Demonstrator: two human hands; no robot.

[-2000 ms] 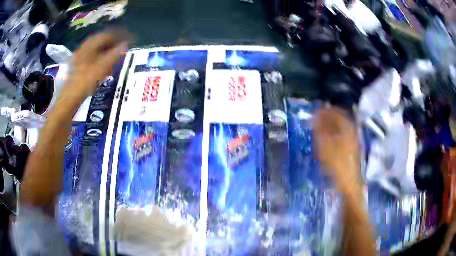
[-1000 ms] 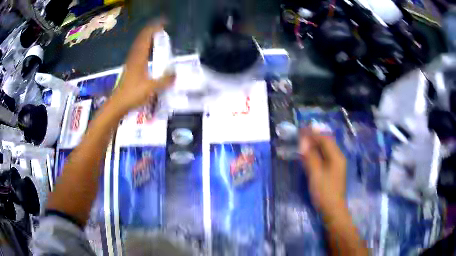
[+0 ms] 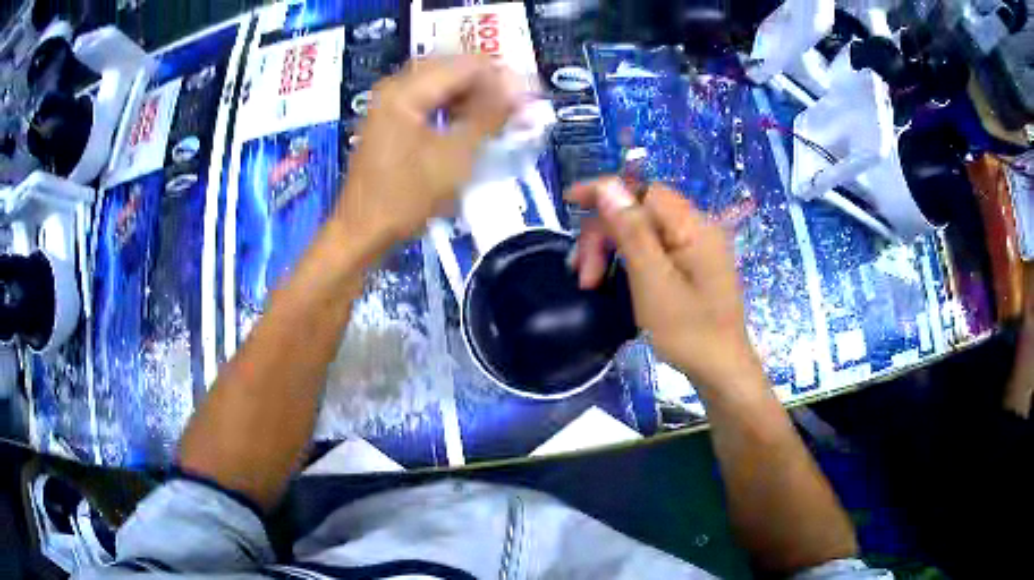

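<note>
A white housing [image 3: 542, 320] with a round, glossy black open interior lies on the blue carton sheet in front of me, its white bracket pointing away from me. My left hand [image 3: 437, 142] is over the bracket's far end; it is blurred, and its grip cannot be told. My right hand [image 3: 663, 255] is at the housing's upper right rim, thumb and fingers close together near a small pale spot. Whether it pinches something cannot be told.
White units with black round faces stand at the left [image 3: 34, 289] and the right [image 3: 856, 153]. The table's front edge [image 3: 680, 428] curves past my lap. Another white-and-black unit lies below it at lower left [image 3: 74, 521]. A person's arm shows at the far right.
The white housing has come from the far side of the table to the near middle. Both hands have come together around it, and the view has tilted down toward my lap.
</note>
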